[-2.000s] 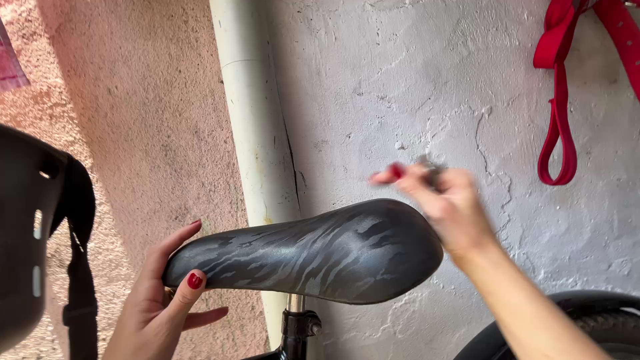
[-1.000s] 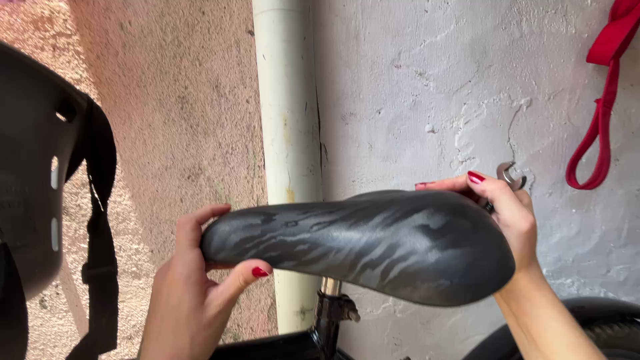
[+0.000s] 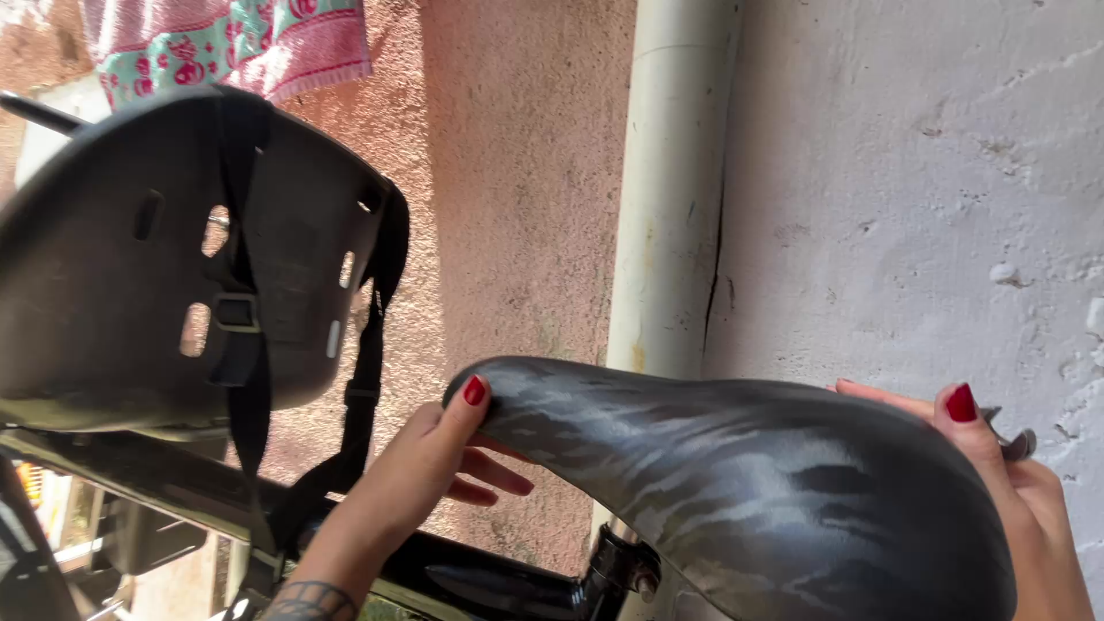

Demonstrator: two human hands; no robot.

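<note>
A black and grey patterned bicycle saddle sits above a metal seatpost, which enters the black seat clamp on the frame. My left hand grips the saddle's narrow nose, thumb on top and fingers beneath. At the wide rear end, my right hand rests its thumb against the saddle's edge, with other fingers partly hidden behind it. The same hand holds a metal open-end wrench, whose jaw sticks out past the thumb; the rest is hidden.
A black plastic child seat with hanging black straps stands at the left over the black frame tube. Behind are a pale vertical pipe, a rough pink wall and a white wall. A patterned towel hangs at the upper left.
The view has swung left, bringing in more of the child seat and the towel. My left thumb has moved from the saddle nose's lower side onto its top.
</note>
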